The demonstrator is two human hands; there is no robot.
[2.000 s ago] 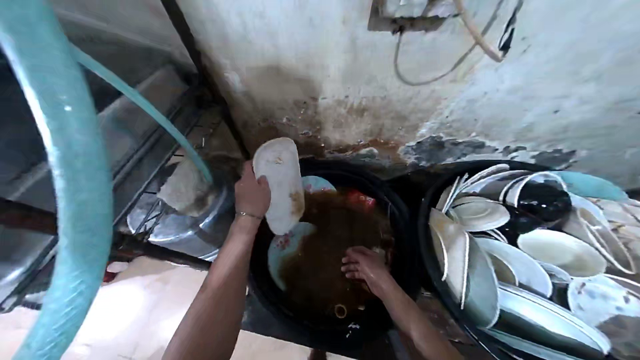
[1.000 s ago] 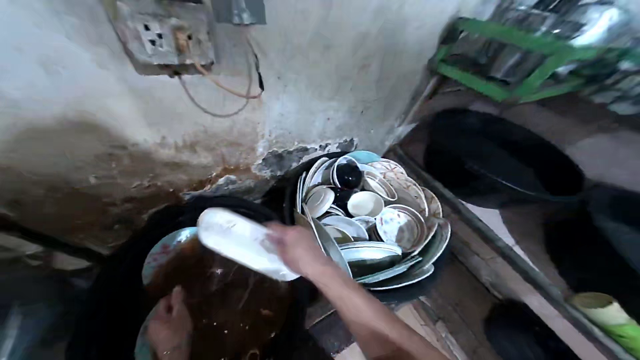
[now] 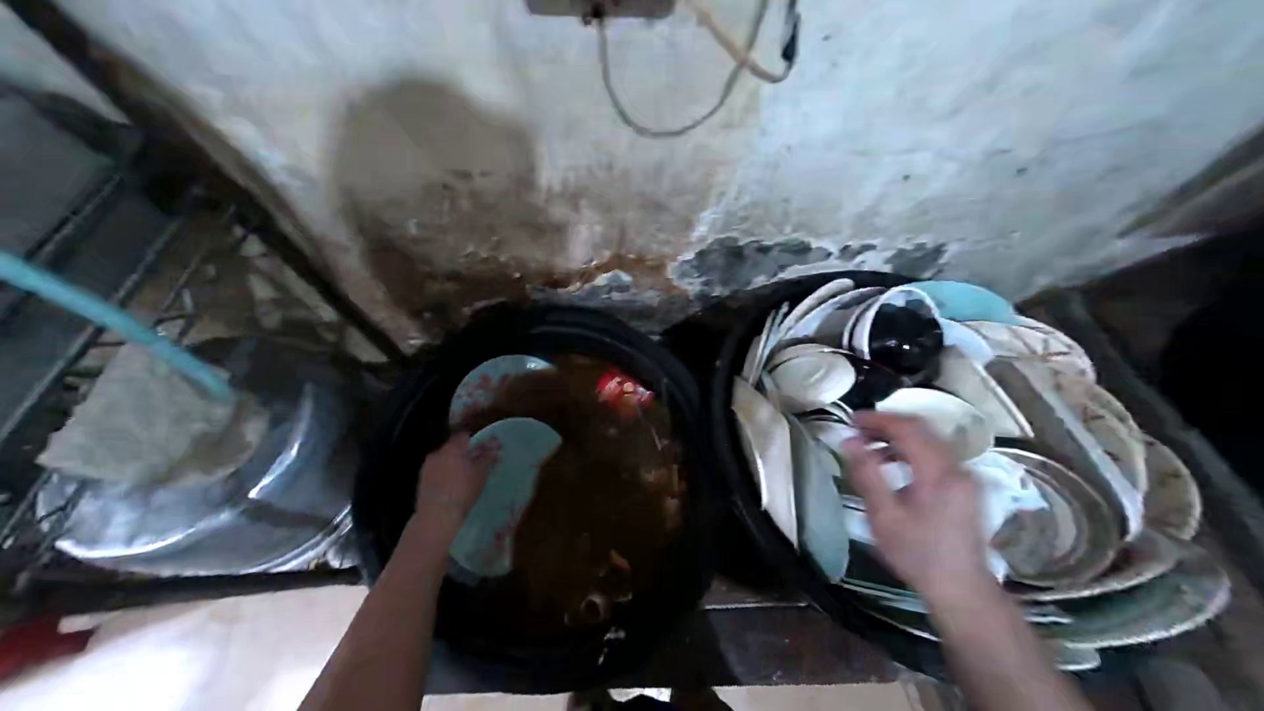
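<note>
My left hand (image 3: pixel 456 481) grips the edge of a pale blue plate (image 3: pixel 506 499) with reddish marks, partly sunk in brown water inside a black tub (image 3: pixel 696 533). Another patterned plate (image 3: pixel 494 383) lies behind it. A red object (image 3: pixel 623 388) floats near the tub's back wall. Over the right-hand black tub (image 3: pixel 728 444), my right hand (image 3: pixel 913 494) hovers, blurred, among stacked dishes, beside a white bowl (image 3: pixel 938 420); it seems to hold nothing. Dark cups (image 3: pixel 906 336), oval plates and round plates (image 3: pixel 1057 513) crowd that tub.
A metal basin (image 3: pixel 286 494) with a greyish slab-like item (image 3: pixel 148 420) stands at left, under a light blue hose (image 3: pixel 109 316). Behind the tubs is a stained, peeling wall (image 3: pixel 592 178) with a hanging cable (image 3: pixel 657 130). A metal rack stands at far left.
The white oval dish was in my left hand, then in my right hand; now my right hand is over the dish tub without it. My left hand has taken hold of a pale blue plate.
</note>
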